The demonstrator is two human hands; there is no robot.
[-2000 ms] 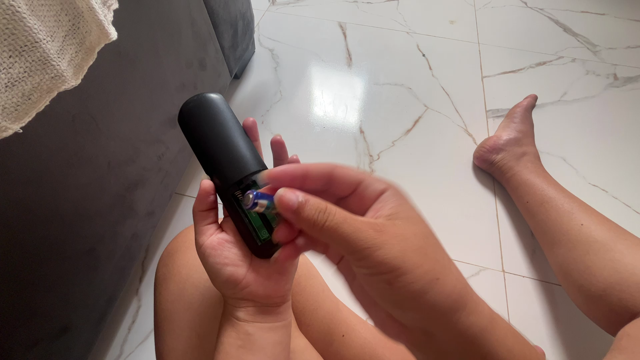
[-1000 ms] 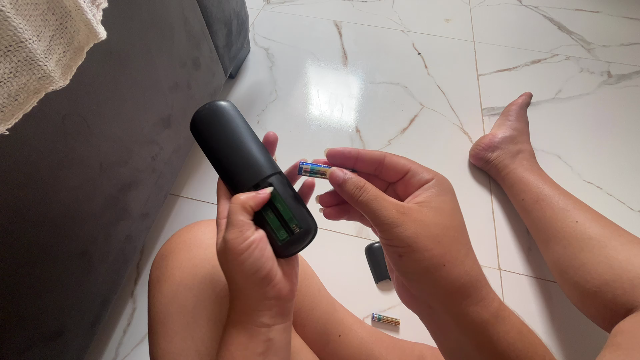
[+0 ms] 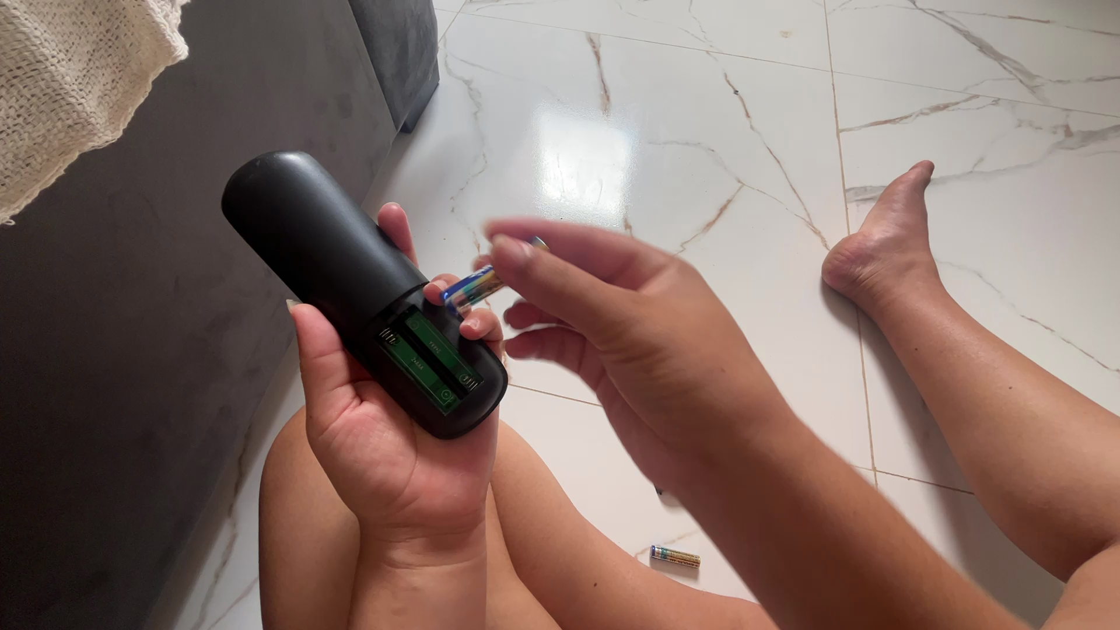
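A black remote control (image 3: 324,232) lies back side up in my left hand (image 3: 394,437), tilted, with the thumb at its left edge and fingertips along the right. Its battery compartment (image 3: 430,357) is uncovered, with two bare green-lined slots and metal spring contacts. Just right of the compartment, my right hand (image 3: 647,341) pinches a small cylindrical battery (image 3: 477,287) between thumb and index finger. The battery's lower end is close to my left fingertips; whether they touch it I cannot tell. Another battery (image 3: 675,556) lies on the floor below my right forearm.
Marble-look floor tiles (image 3: 752,201) stretch under my legs. A dark grey upholstered piece of furniture (image 3: 201,184) stands at the left, with a cream woven cloth (image 3: 79,87) hanging over it. My bare foot (image 3: 888,236) rests at the right. A small dark bit shows beside my forearm.
Two seconds ago the battery in my right hand was over the compartment; a second ago it was to the right, held level. Now it is tilted and nearer the remote. My left thumb has left the compartment's edge.
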